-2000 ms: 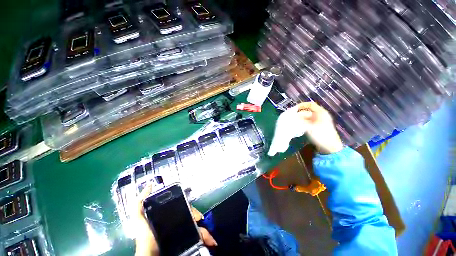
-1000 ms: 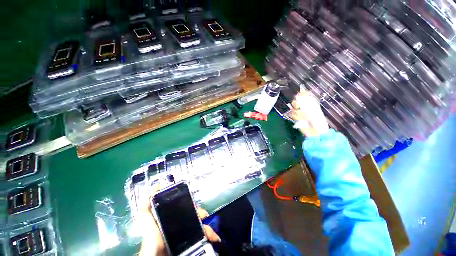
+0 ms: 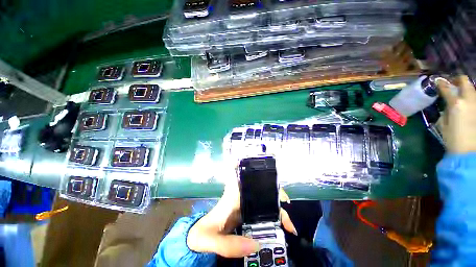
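My left hand (image 3: 222,229) holds an open flip phone (image 3: 260,195) at the bench edge, black screen above a silver keypad with green and red keys. Its thumb lies at the keypad's left side. My right hand (image 3: 460,117) is at the far right, fingers at the grey-black top of a whitish squeeze bottle (image 3: 413,97), which tilts; whether they grip it is not clear. A clear glaring lens tray (image 3: 313,174) with a row of black rectangular lenses (image 3: 350,142) lies beyond the phone.
A phone tray (image 3: 108,136) holds closed phones at left. Stacked phone trays (image 3: 282,39) sit on a wooden board (image 3: 292,83) at the back. A red item (image 3: 390,113) lies beside the bottle. An orange air gun (image 3: 411,241) hangs at lower right. A black object (image 3: 60,128) is at far left.
The view has swung left, bringing the whole phone tray into sight. My right hand is now at the bottle's top, and the bottle tilts more. The phone stays open in my left hand.
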